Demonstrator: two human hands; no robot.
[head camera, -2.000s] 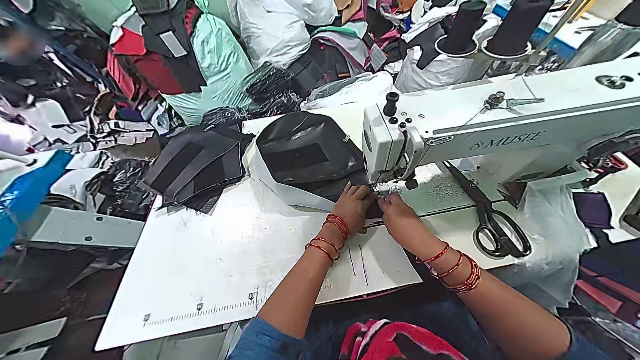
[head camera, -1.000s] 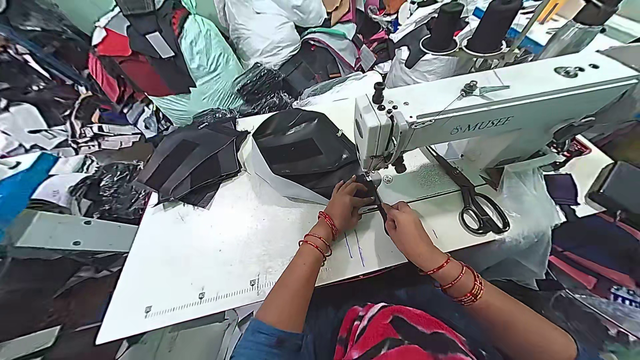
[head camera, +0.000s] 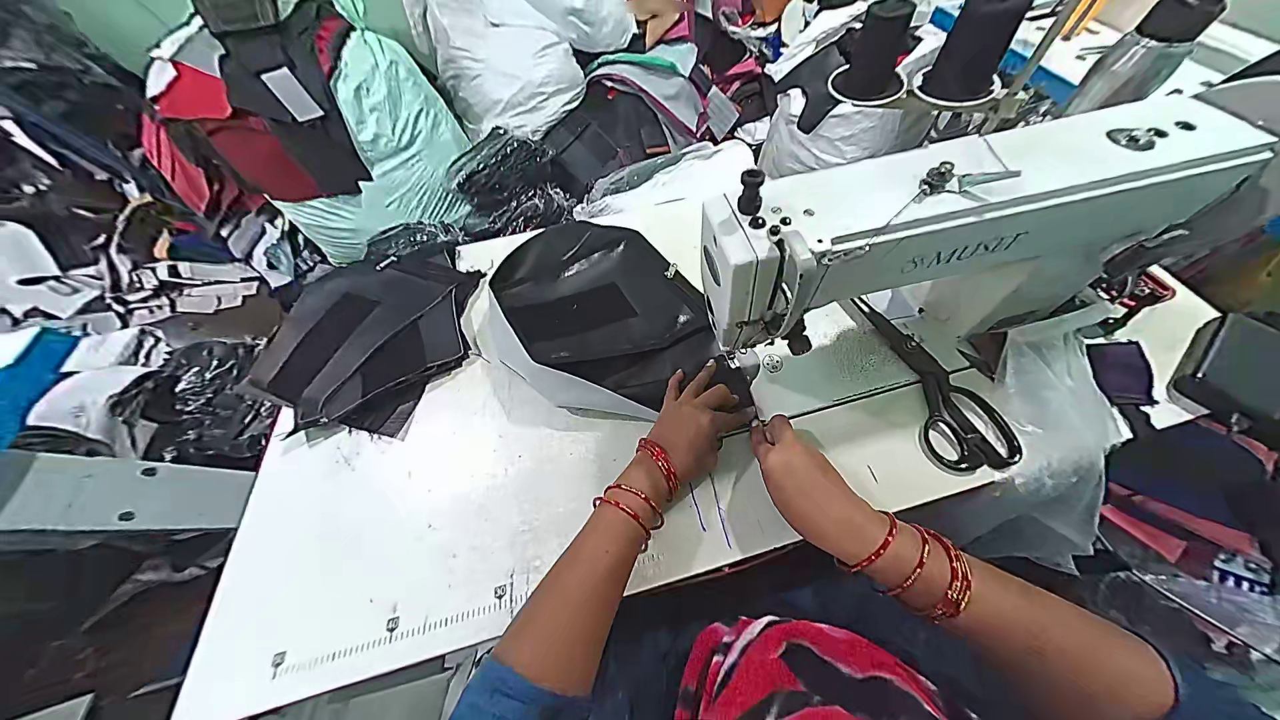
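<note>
A black fabric piece with a white layer under it (head camera: 590, 300) lies on the white sewing table (head camera: 400, 520), its right end at the needle area of a Musee sewing machine (head camera: 760, 265). My left hand (head camera: 695, 425) presses on that end, fingers spread and just in front of the presser foot. Close to its right, my right hand (head camera: 795, 475) pinches the near edge of the black fabric between thumb and finger. The needle tip is hard to make out. Black-handled scissors (head camera: 950, 410) lie right of the machine head.
Stacked black fabric pieces (head camera: 370, 335) rest at the table's left. Two black thread cones (head camera: 880, 50) stand behind the machine arm. Bags of cloth (head camera: 390, 130) crowd the back, and clear plastic (head camera: 1050, 430) hangs over the right edge. A printed ruler (head camera: 440, 627) runs along the front.
A second ago my hands held a narrow dark end raised toward me in front of the needle; now that end lies lower at the machine, with my left fingers flatter on it.
</note>
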